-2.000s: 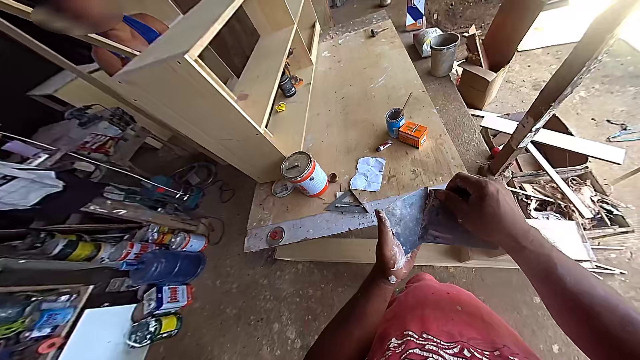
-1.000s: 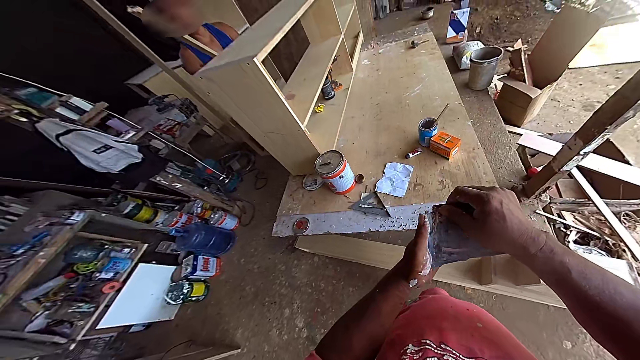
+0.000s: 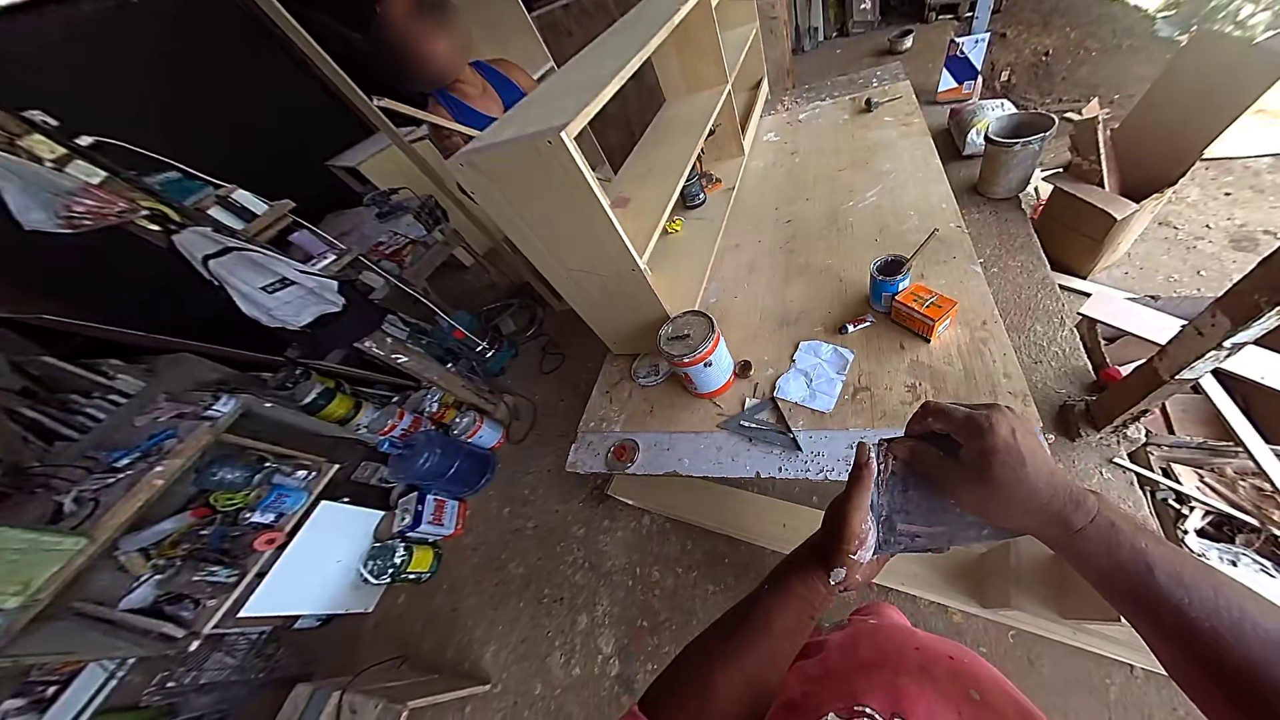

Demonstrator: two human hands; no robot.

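My left hand point(image 3: 850, 535), with whitish smears on its palm and wrist, holds a flat grey board point(image 3: 935, 510) by its left edge. My right hand point(image 3: 985, 465) is bent over the board's upper side, its fingers closed on a small dark thing that they mostly hide. Both hands are just off the near edge of a wooden worktop point(image 3: 820, 220). On that edge lie a speckled white strip point(image 3: 720, 455), a metal speed square point(image 3: 765, 425) and a creased white paper point(image 3: 815, 375). A large paint can point(image 3: 697, 353) stands left of them.
A wooden shelf unit point(image 3: 560, 230) stands on the worktop's left, with a person in blue point(image 3: 490, 90) behind it. A blue can point(image 3: 889, 282) with a stick and an orange box point(image 3: 923, 311) sit further in. Bottles and cans point(image 3: 440, 460) crowd the left; scrap wood point(image 3: 1210, 450) lies right.
My hands have stayed at the board, and the right hand has shifted its position over it. The view has swung somewhat to the left.
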